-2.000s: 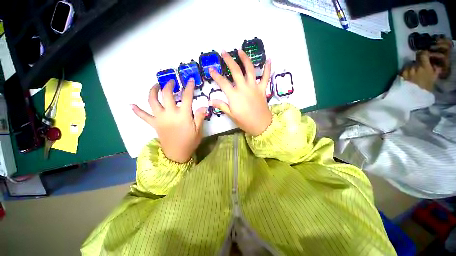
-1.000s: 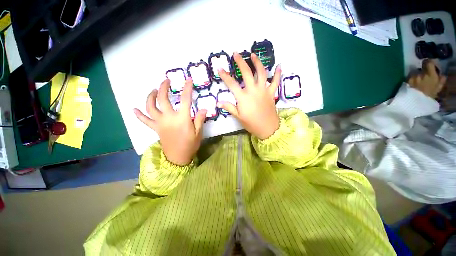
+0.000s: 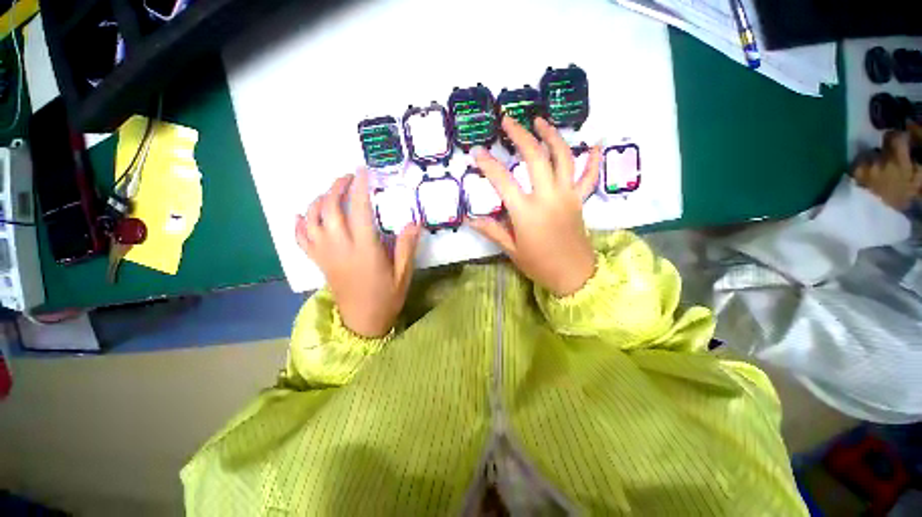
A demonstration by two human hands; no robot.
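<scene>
Several strapless smartwatches lie in two rows on a white work sheet (image 3: 303,91). In the back row, the leftmost watch (image 3: 381,142) and three others show green text on black, and the second watch (image 3: 428,134) shows white. The front-row watches, such as this one (image 3: 440,201), show white or pale screens. My left hand (image 3: 354,252) is over the sheet at the left end of the front row, fingers apart, holding nothing. My right hand (image 3: 546,212) is spread over the front row, fingertips at the back-row watches, partly hiding several watches.
A black foam tray (image 3: 131,76) with watches is at the upper left. A yellow paper (image 3: 167,202), a red knob item (image 3: 129,231), a smartphone (image 3: 68,217) and a power strip (image 3: 15,227) lie left. Papers (image 3: 698,30) with a pen (image 3: 746,35) are upper right. Another person's hand (image 3: 890,174) is at right.
Back-row screens went from blue to white, then mostly to green text on black; the second stays white. My left hand has drawn back slightly from the back row. The view has shifted.
</scene>
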